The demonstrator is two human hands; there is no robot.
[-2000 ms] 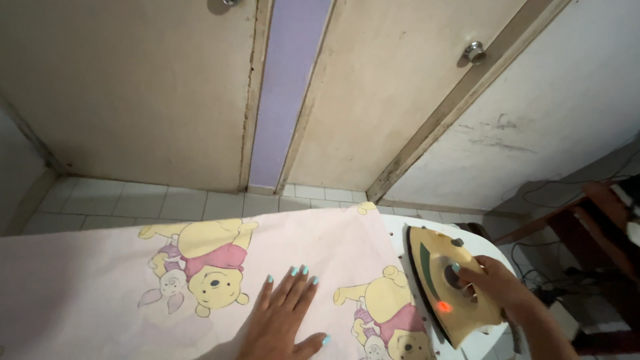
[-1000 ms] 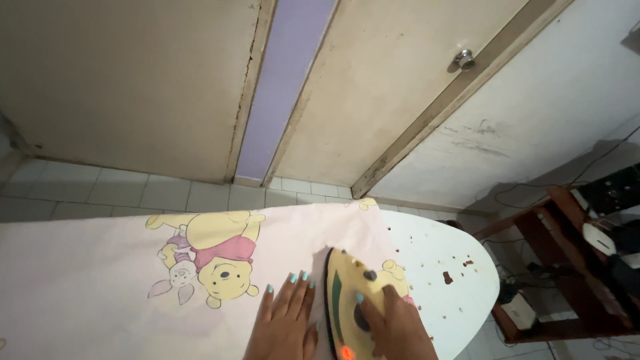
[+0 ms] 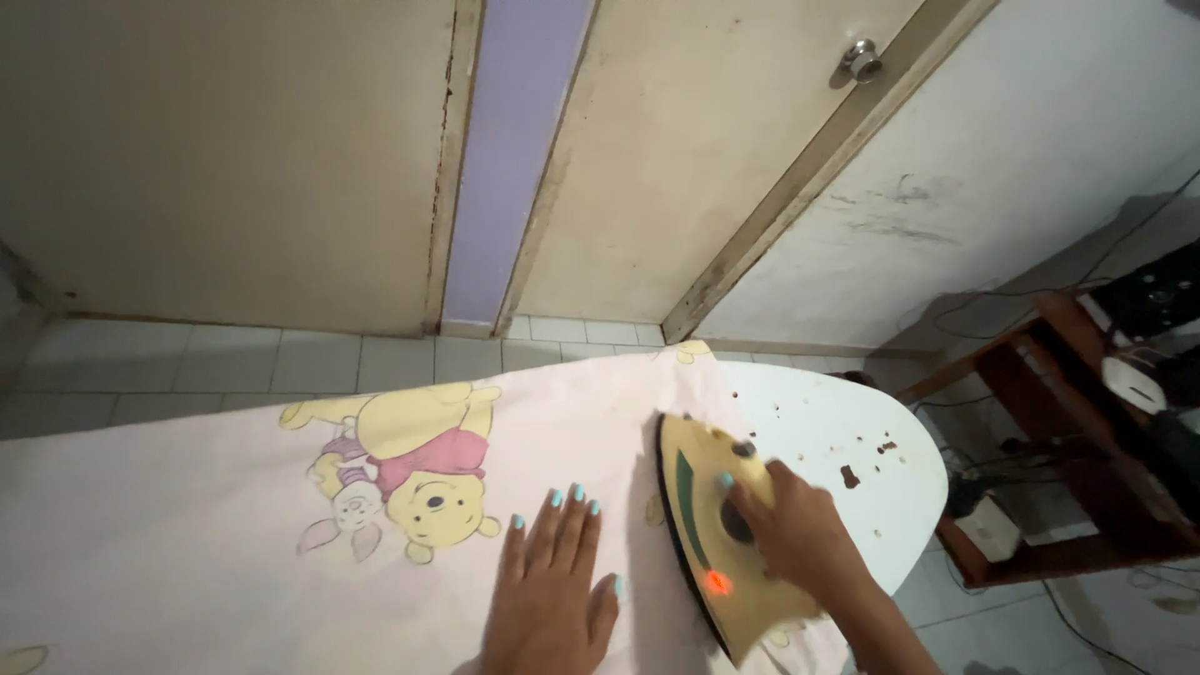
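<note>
A pink cloth (image 3: 553, 412) printed with cartoon bears lies over a white ironing board (image 3: 797, 403), whose rounded end shows at the right. My left hand (image 3: 553, 581) rests palm down on the cloth, fingers a little apart. Just to its right, my right hand (image 3: 797, 525) grips the handle of a yellow clothes iron (image 3: 698, 497) with an orange light lit. The iron is tilted, its dark soleplate edge facing left, over the cloth near the cloth's right end. Whether the whole soleplate touches the cloth cannot be told.
Dark marks or holes dot the board's bare end. Beyond it at the right stands a reddish-brown shelf (image 3: 1078, 553) with cables and devices. Behind the board are doors (image 3: 694, 141), a purple wall strip (image 3: 511, 159) and a white tiled floor (image 3: 319, 361).
The iron, in my right hand, has moved left from the board's right end to the cloth beside my left hand, then slightly back right. My left hand stays on the cloth.
</note>
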